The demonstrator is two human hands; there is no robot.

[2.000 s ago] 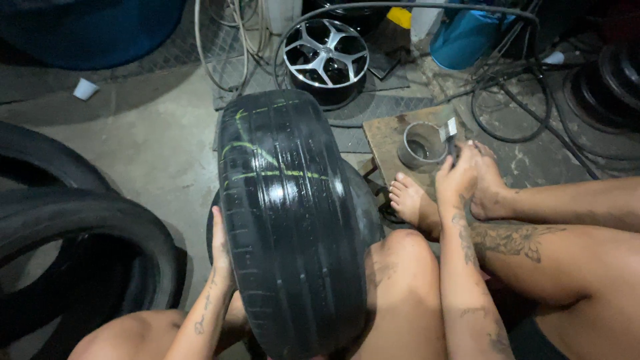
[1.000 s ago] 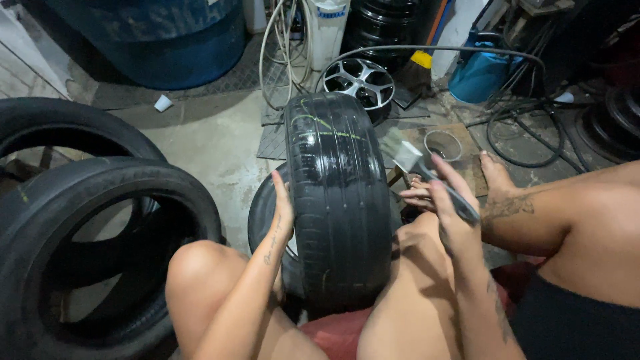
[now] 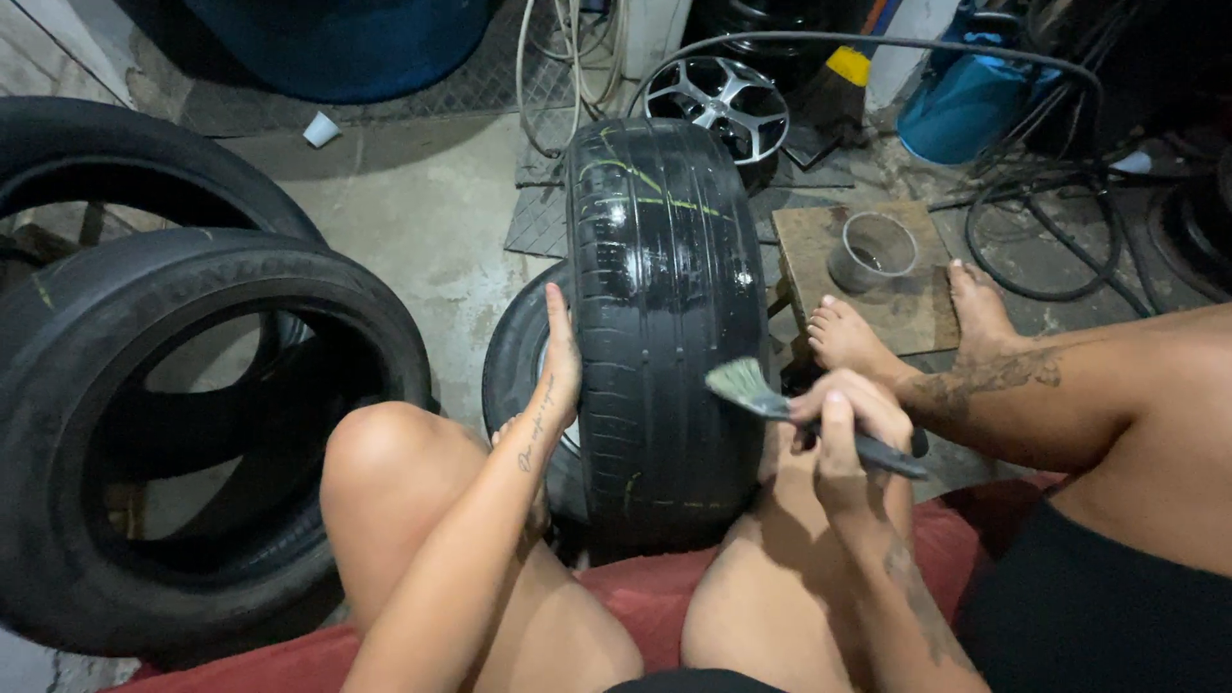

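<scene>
A black rubber tire (image 3: 669, 327) stands upright between my knees, its upper tread wet and shiny, its lower tread duller, with yellow-green marks. My left hand (image 3: 561, 361) lies flat against its left side, thumb and fingers not curled round anything. On the right, my right hand (image 3: 857, 423) grips a paintbrush (image 3: 746, 387) by its dark handle, bristles pointing left, close to the tread's right edge; whether they touch cannot be told. A clear plastic tub (image 3: 872, 252) with some dark liquid stands on a small wooden stool (image 3: 914, 313).
Two loose tires (image 3: 385, 318) lie at the left. Another person's bare feet (image 3: 852, 337) are by the stool. An alloy wheel (image 3: 717, 108), a blue-green container (image 3: 967, 106) and black hose (image 3: 1116, 241) are behind. A white cup (image 3: 321, 129) lies on the floor.
Two seconds ago my right hand was at the tub; one second ago it held the brush right of the tire. Now the brush is lower, its bristles near the tread's right edge.
</scene>
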